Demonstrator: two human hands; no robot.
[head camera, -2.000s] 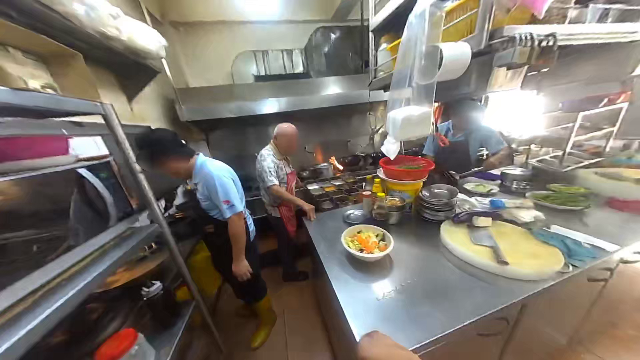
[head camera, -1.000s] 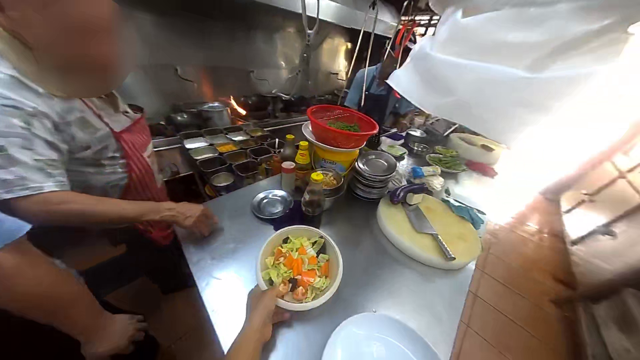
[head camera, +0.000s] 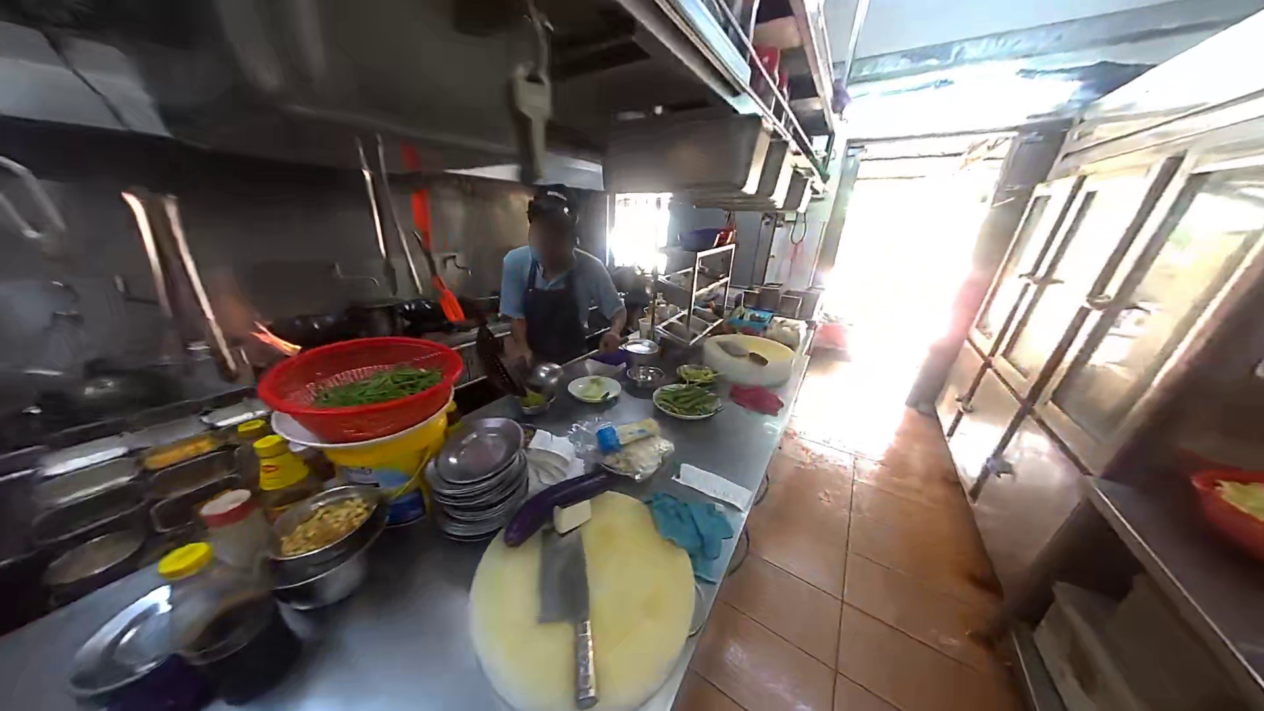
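Neither of my hands shows in the view now. A metal cleaver (head camera: 565, 583) lies on a thick round chopping board (head camera: 642, 612), beside a pale cut block (head camera: 572, 516). A purple eggplant (head camera: 553, 504) rests at the board's far left edge. Left of it rises a stack of metal plates (head camera: 479, 484). A red colander (head camera: 360, 390) of green vegetables sits on a yellow bucket (head camera: 400, 469). Nearer stand a metal bowl of chopped food (head camera: 326, 528) and a yellow-capped jar (head camera: 212, 602). A teal cloth (head camera: 693, 531) lies right of the board.
A person (head camera: 555, 281) in a blue shirt and dark apron stands across the steel counter. A plate of green vegetables (head camera: 687, 400) and a second round board (head camera: 749, 358) are farther along it. Tall steel cabinets (head camera: 1066, 306) line the right side, beyond the tiled floor (head camera: 849, 553).
The view has swung far to the right. The hand at the salad bowl one second ago, the bowl itself and the people at the left are out of view.
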